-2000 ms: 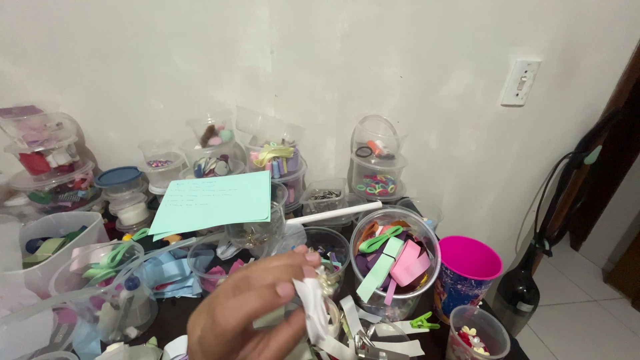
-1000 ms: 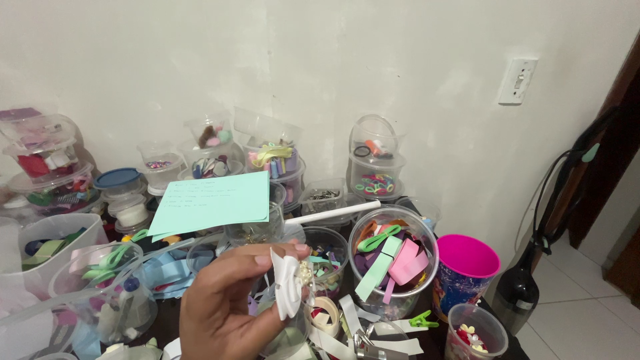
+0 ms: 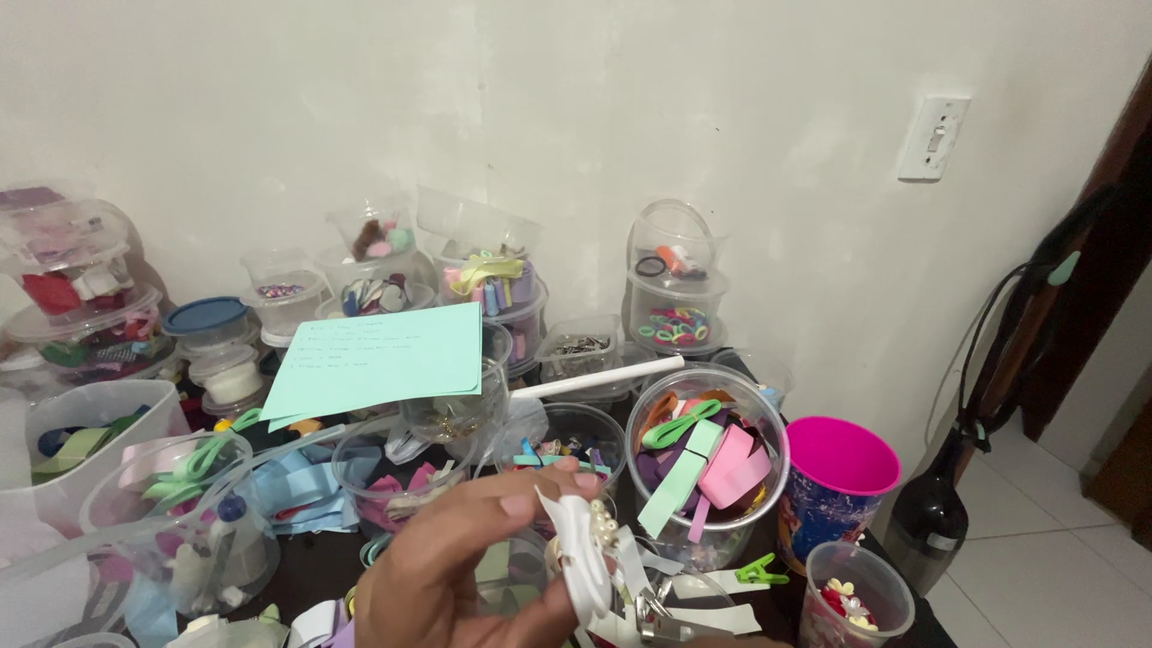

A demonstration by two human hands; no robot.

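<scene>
My left hand [image 3: 477, 558], at the bottom middle, pinches a white ribbon bow [image 3: 580, 558] between thumb and fingers. Small cream pearl-like beads [image 3: 603, 526] show on the bow's right side. A bit of skin at the bottom edge, right of the bow, may belong to my right hand; too little shows to tell. Below and right of the bow lie white ribbon strips [image 3: 720, 621], metal clips [image 3: 652, 607] and a lime green clip [image 3: 761, 570]. A clear tub of rolled ribbons [image 3: 706, 468] stands behind them to the right.
Green paper sheets with handwriting [image 3: 387, 360] rest on tubs at the back. Stacked clear containers [image 3: 675, 310] line the wall. A pink-rimmed cup [image 3: 841, 459] and a cup of small flowers [image 3: 855, 603] stand at right. A white stick [image 3: 598, 378] lies across tubs. A dark bottle [image 3: 927, 513] is beyond the table edge.
The bow in my left hand has turned, and its beads now face right. A sliver of skin has appeared at the bottom edge.
</scene>
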